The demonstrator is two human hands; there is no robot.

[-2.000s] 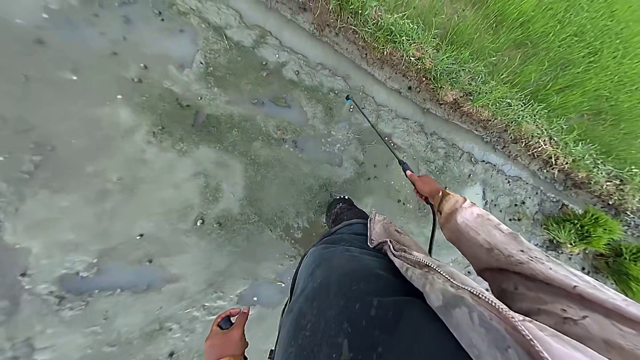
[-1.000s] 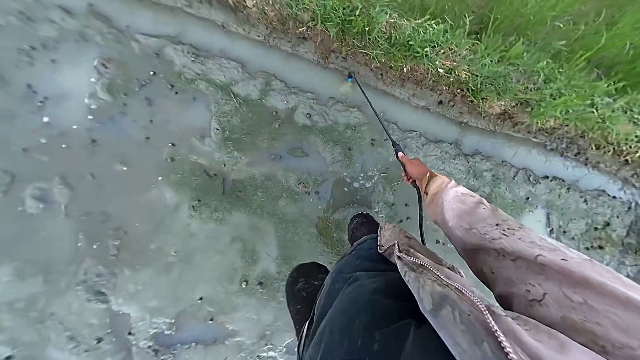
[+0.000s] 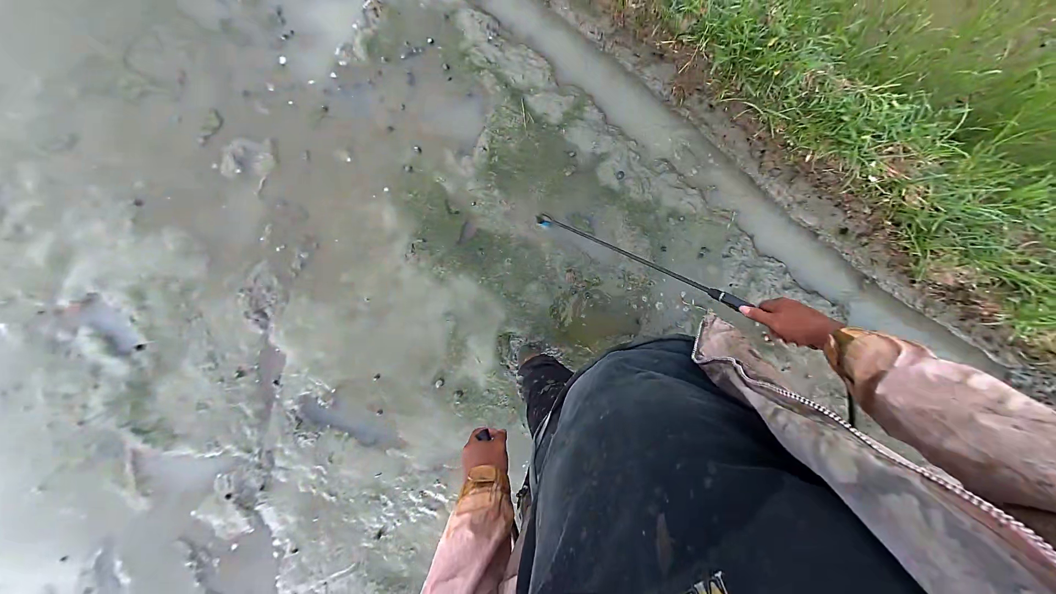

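My right hand (image 3: 794,322), at the right of centre, is closed around the black handle of a spray wand (image 3: 639,260). The thin wand points up and left, and its blue-tipped nozzle (image 3: 544,221) is above wet, greenish mud. Part of a dark hose shows below the right cuff. My left hand (image 3: 485,450), low in the view beside my dark clothing, is closed on a small black handle (image 3: 483,434), most of which the fingers hide. What that handle belongs to cannot be seen.
Wet mud (image 3: 330,272) with shallow puddles and small dark lumps spreads ahead and to the left. A narrow water-filled furrow (image 3: 676,148) runs diagonally along a muddy bank with green grass (image 3: 874,132) at the upper right. An open jacket's zipper edge (image 3: 825,412) hangs beside my leg.
The wand has swung left, from pointing at the furrow's edge to lying over the greenish mud. My left hand, out of view one second ago, shows again. The view has shifted over the ground.
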